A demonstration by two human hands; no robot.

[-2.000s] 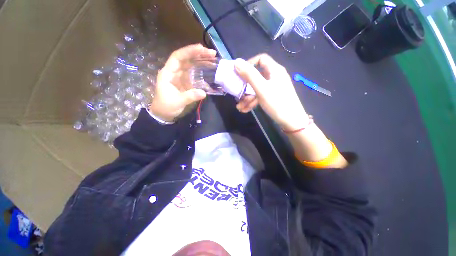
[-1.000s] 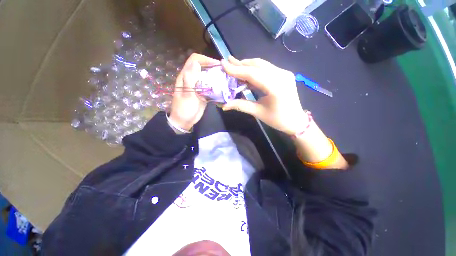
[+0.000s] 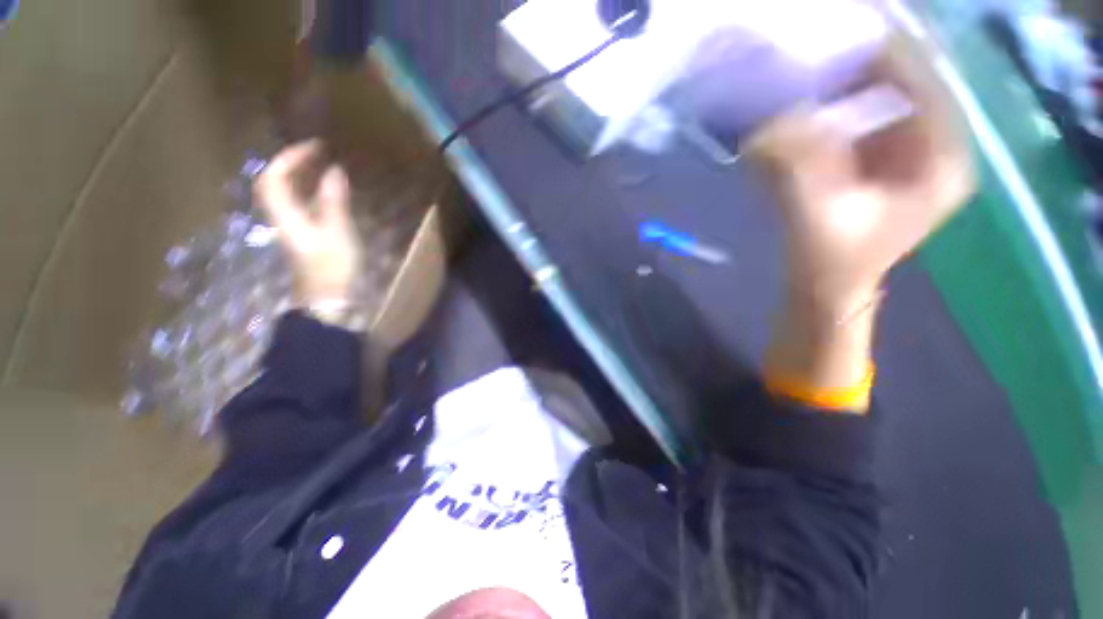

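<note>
My left hand (image 3: 312, 224) is over the carton of clear covers (image 3: 212, 320), with thumb and fingers apart and nothing seen in it. My right hand (image 3: 865, 181) is raised over the far right of the mat, blurred, with its fingers curled around a lilac housing (image 3: 865, 111). A larger lilac shape (image 3: 768, 79), too blurred to make out, lies just beyond the fingers. A clear, glassy thing (image 3: 653, 127) shows to its left. The blue-handled tool (image 3: 665, 236) lies on the black mat.
A white box (image 3: 569, 67) with a black cable (image 3: 532, 91) stands at the top middle. The bench's pale edge (image 3: 550, 278) runs diagonally between carton and mat. The green bench border (image 3: 1010, 327) curves along the right.
My hands have parted from in front of my chest: the left went left over the carton, the right up and right. The red-wired housing between them is gone from there. The view has shifted.
</note>
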